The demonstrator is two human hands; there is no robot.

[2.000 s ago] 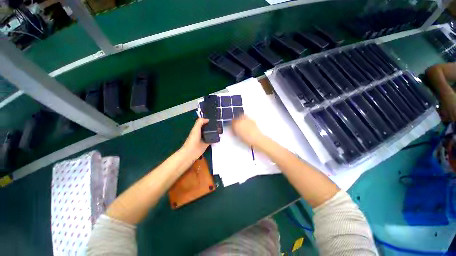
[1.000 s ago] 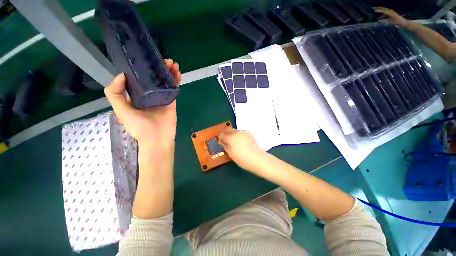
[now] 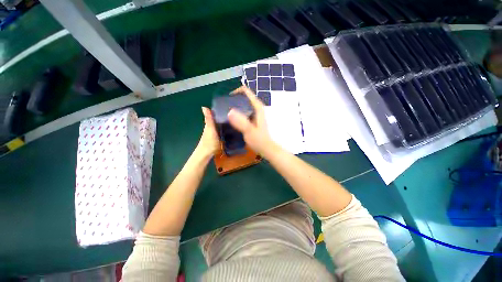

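A black plastic housing stands on end over the orange positioning jig, whose near edge and corner holes show below it. My left hand holds the housing's left side. My right hand is on its right side and upper end, slightly blurred, with the thumb across it. The jig's centre is hidden under the housing. The label sheet lies just right of my hands, with several dark square labels at its top.
A clear blister tray of black housings lies at right on white paper. A wrapped stack lies at left. More housings lie on the conveyor behind the pale edge rail. A blue hose is at lower right.
The housing has moved from the upper left down onto the jig. My right hand has left the label in the jig and now holds the housing too. The neighbour's reaching arm is gone from the tray.
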